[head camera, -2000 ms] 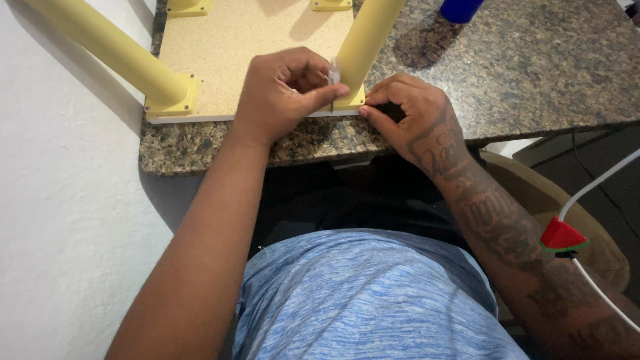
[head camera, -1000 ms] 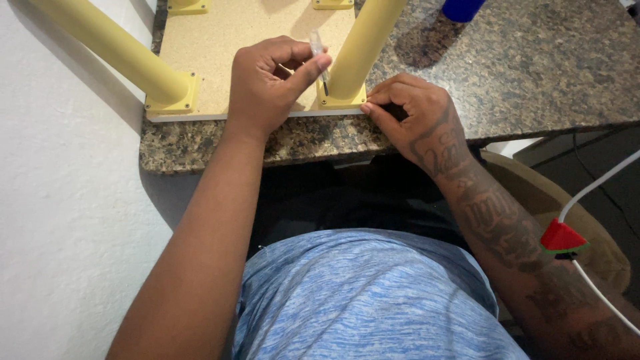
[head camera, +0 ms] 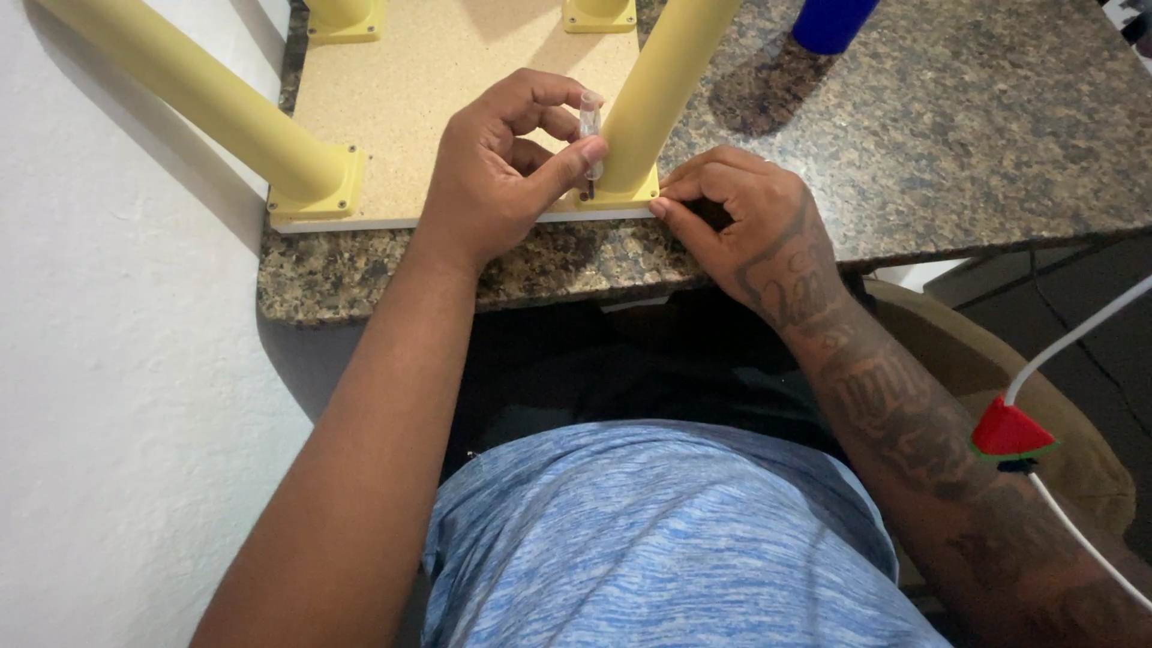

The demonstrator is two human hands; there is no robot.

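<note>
My left hand [head camera: 517, 162] grips a small screwdriver [head camera: 589, 135] by its clear handle. The dark shaft points down at the left front corner of a yellow leg's square base [head camera: 621, 196]. My right hand [head camera: 742, 225] has thumb and forefinger at the right corner of that base, by the board's edge; whether they pinch anything is hidden. The yellow leg [head camera: 666, 81] stands tilted up from a particle board panel [head camera: 405, 108] with a white edge. A second front leg [head camera: 207, 108] rises from the panel's left corner, where screws show in its base.
The panel lies on a speckled stone countertop [head camera: 945, 135] beside a white wall [head camera: 117, 315]. Two more yellow leg bases [head camera: 345, 22] [head camera: 599, 14] are at the back. A blue cup [head camera: 832, 22] stands at the back right. A white cable [head camera: 1080, 328] with a red piece hangs at right.
The left hand, holding the screwdriver, has shifted slightly about the leg's base, and the tool's tilt has changed to nearly upright. My right hand has stayed at the corner.
</note>
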